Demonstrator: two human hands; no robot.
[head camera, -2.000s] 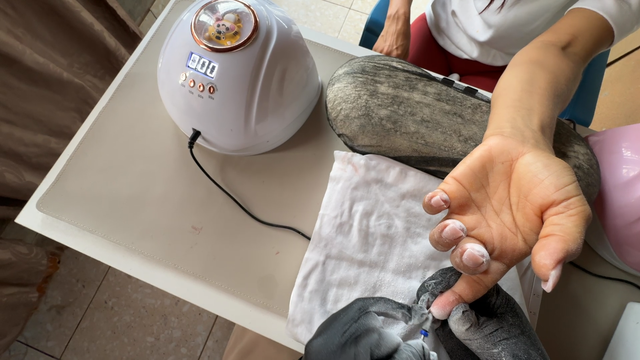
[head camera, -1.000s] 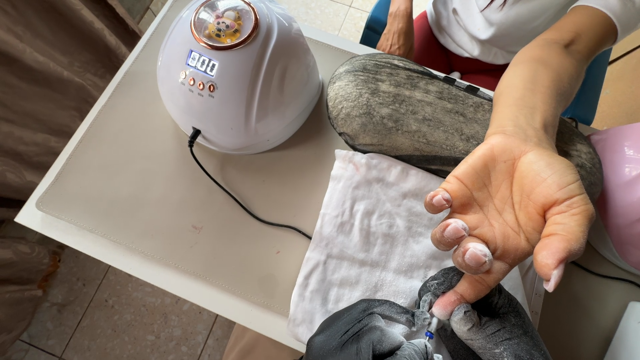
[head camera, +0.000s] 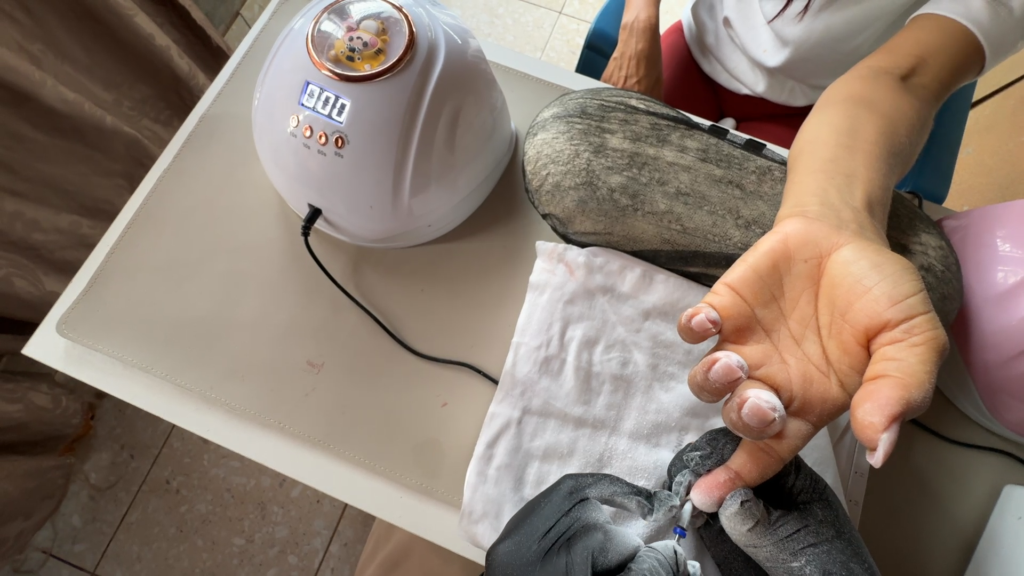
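Note:
My right hand, in a black glove coated with white dust, grips the index finger of another person's hand near its tip. My left hand, gloved and dusty too, is closed around a slim tool, probably a nail drill, whose bit with a blue ring shows at that fingertip. The other person's palm faces up, its fingers curled and nails dusted white. Beneath lies a white towel. The tool's handle is mostly hidden by my left hand.
A white nail lamp with a black cable stands on the beige table mat. A dusty grey armrest cushion lies under the person's forearm. At the right edge are a pink rounded device and a white object.

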